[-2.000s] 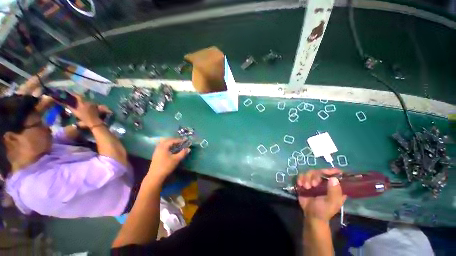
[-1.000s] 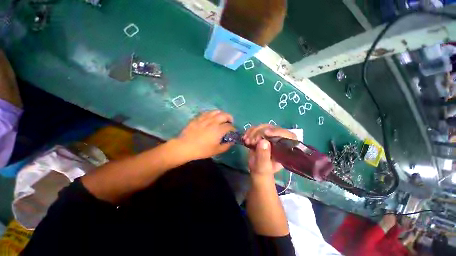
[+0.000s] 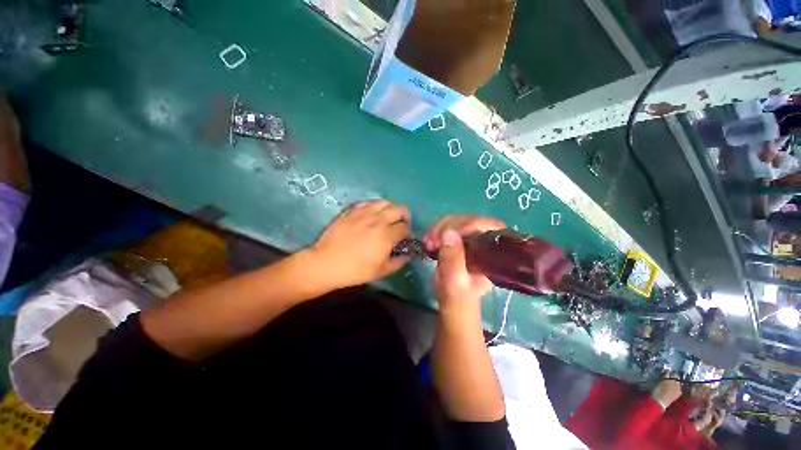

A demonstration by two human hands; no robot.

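Note:
My right hand is closed around a dark red electric screwdriver, held tilted with its tip toward my left hand. My left hand holds a small dark module at the bench's front edge, with the screwdriver tip at it; the fingers hide most of the module and the exact contact. Another module lies on the green bench to the upper left. Thin white rings lie scattered on the bench, several near the rail.
An open blue-and-white carton stands by the chipped white rail. The black cord loops past the post. A heap of modules and a yellow-rimmed tray are at right. A white bag hangs lower left. A person in red sleeves is lower right.
Since two seconds ago, my left hand and the screwdriver in my right hand have come together at the module. The view has turned. Over the last second both hands have stayed nearly still.

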